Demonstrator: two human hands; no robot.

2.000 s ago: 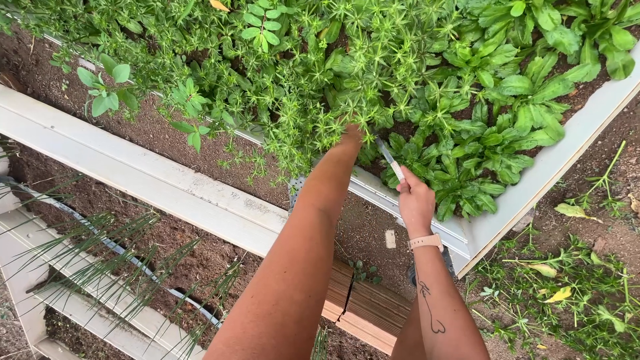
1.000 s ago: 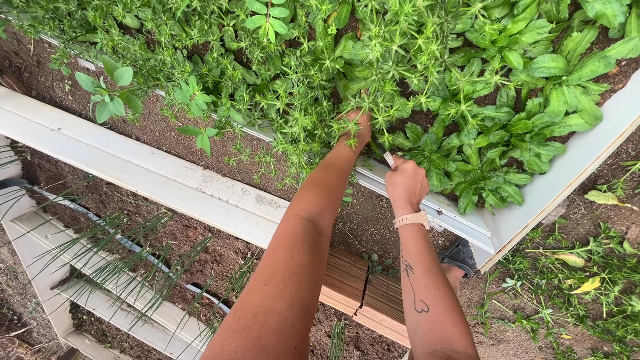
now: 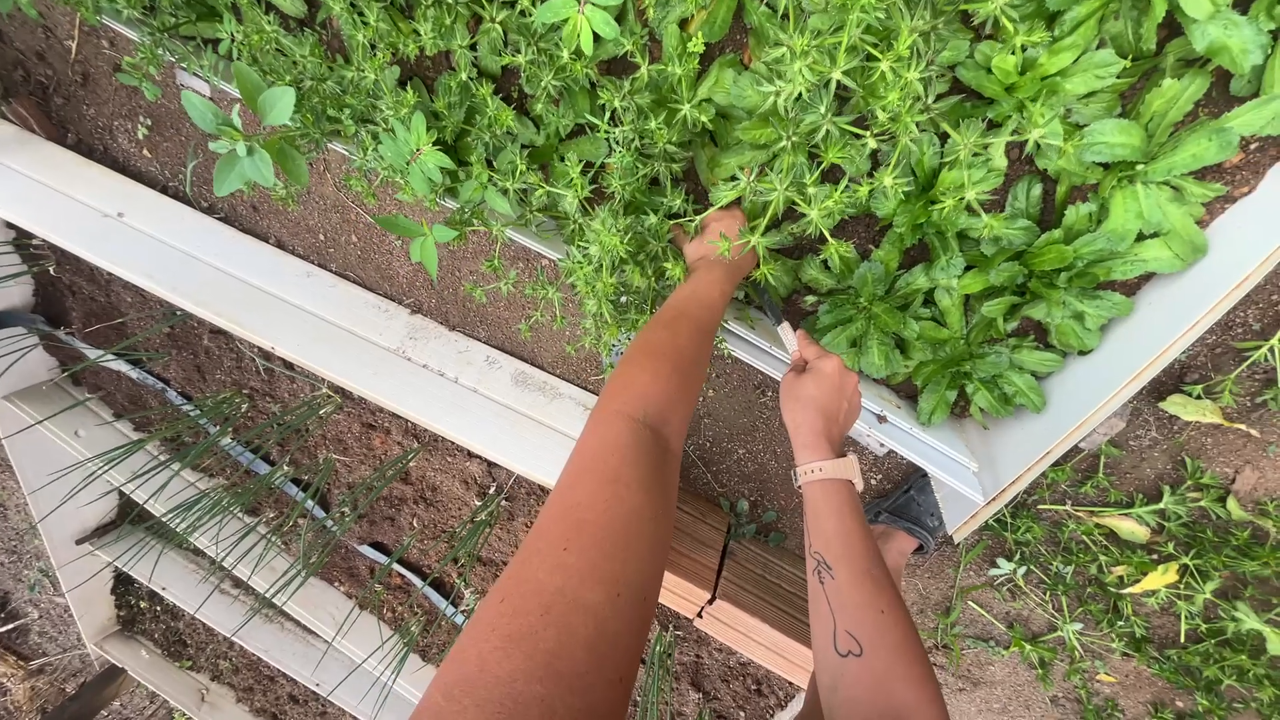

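My left hand [image 3: 718,243] reaches in among the spiky green stems [image 3: 640,200] of the bed; its fingers are partly hidden by leaves, so what they hold is unclear. My right hand [image 3: 820,392], with a pale watch band at the wrist, is closed on the light handle of a knife [image 3: 786,334]. The dark blade points up and left toward the stems beside my left hand, its tip hidden by foliage. Just right of the knife grow broad, toothed leaf rosettes [image 3: 870,310].
A white panel edge [image 3: 1130,370] borders the planted bed. A long white rail [image 3: 300,310] crosses at left, past a soil strip. Below lie hollow bricks [image 3: 760,590], a hose [image 3: 240,450] among thin grassy leaves, a foot in a dark shoe [image 3: 908,510] and cut greens [image 3: 1130,580] on the ground.
The knife's dark blade shows now, where one second ago mainly the handle was visible. My left hand stays in among the stems.
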